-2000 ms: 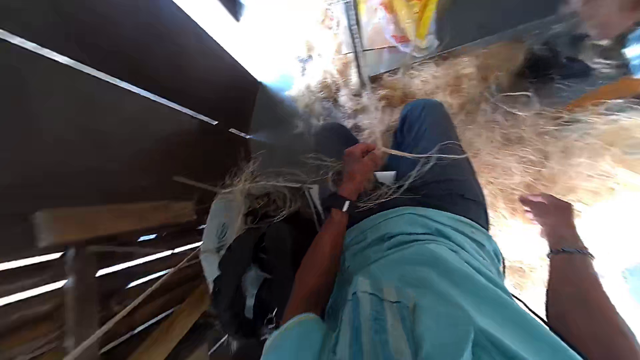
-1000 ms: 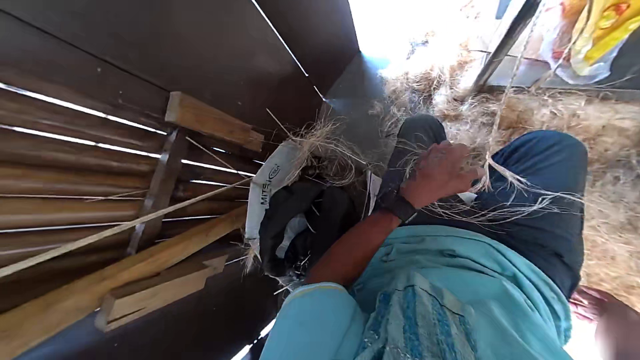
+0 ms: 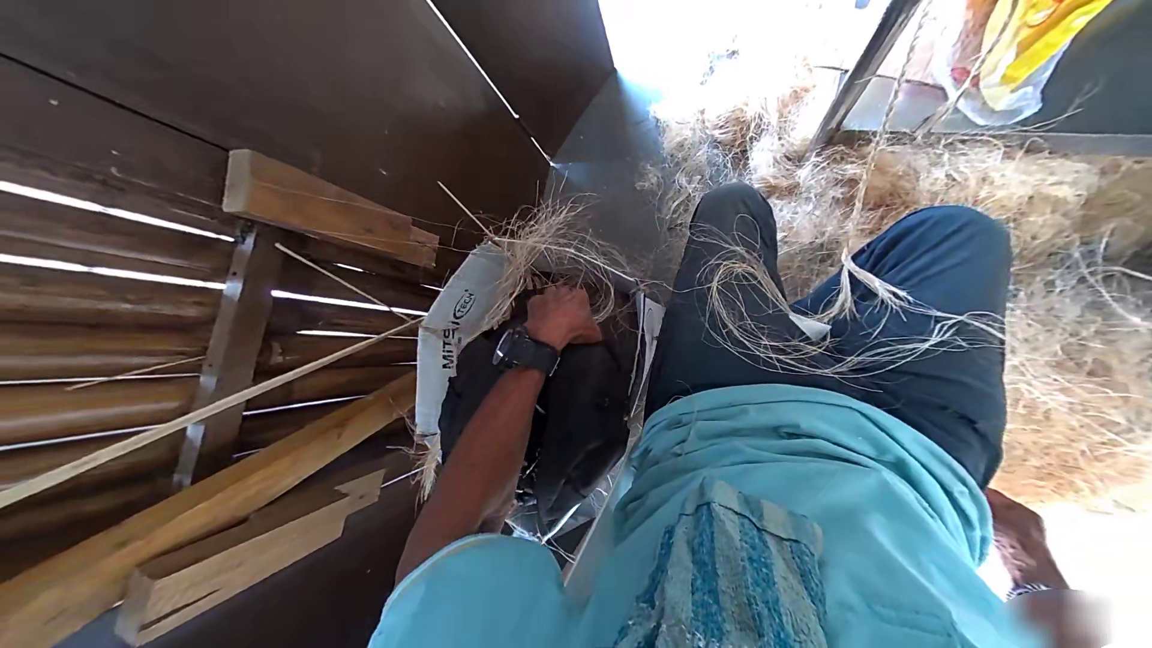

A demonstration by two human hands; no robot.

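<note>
My left hand (image 3: 562, 315), with a black watch at its wrist, reaches into an open white sack (image 3: 463, 297) at my left side. Its fingers are bent over dark material and loose fibers (image 3: 553, 247) at the sack's mouth; what they hold, if anything, is hidden. My right hand (image 3: 1021, 540) is low at the right beside my hip, partly behind the teal shirt and blurred. Across my thighs lie loose pale plant fibers (image 3: 792, 355). A twisted fiber cord (image 3: 868, 189) runs up from the frayed bundle (image 3: 873, 283) between my knees.
Wooden beams (image 3: 315, 207) and a slatted wall stand at the left, with a long thin pole (image 3: 216, 409) slanting toward the sack. Heaps of fiber (image 3: 1080, 360) cover the floor beyond and right of my legs. A yellow plastic bag (image 3: 1035, 54) is at the upper right.
My left hand has moved from the fibers over my lap to the sack at the left. The view has swung left.
</note>
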